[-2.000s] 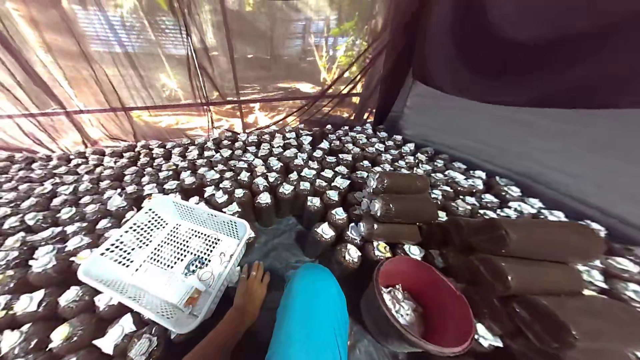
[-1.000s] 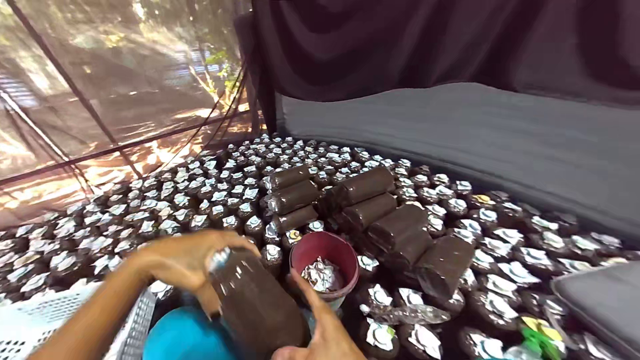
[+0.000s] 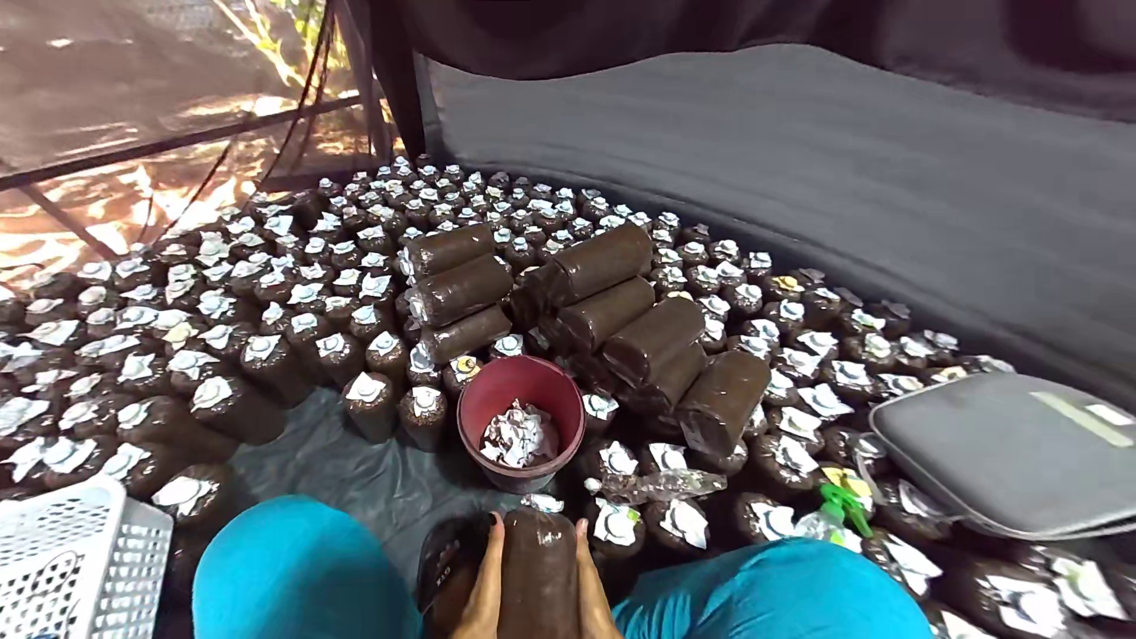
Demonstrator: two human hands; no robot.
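Note:
Between my knees, a brown substrate-filled plastic bag [image 3: 539, 577] stands upright with its smooth rounded end up. My left hand [image 3: 484, 581] presses its left side and my right hand [image 3: 593, 586] its right side, fingers pointing forward. Just beyond it is a red bucket [image 3: 565, 435] holding crumpled paper scraps [image 3: 519, 435]. More filled bags [image 3: 652, 337] lie on their sides in a heap behind and right of the bucket. My wrists are cut off by the lower frame edge.
Upright bags with white paper-covered tops [image 3: 302, 293] surround me. A white plastic basket [image 3: 133, 550] stands at left, a green-triggered spray bottle [image 3: 834, 515] and a grey lid-like panel [image 3: 1012, 453] at right. A clear plastic bottle [image 3: 661, 485] lies near the bucket. Dark sheeting [image 3: 355, 461] covers the floor.
One second ago both hands had a filled bag tilted left of the bucket; now a bag stands upright between them. Two seconds ago my left hand was beside the basket. The view has turned right.

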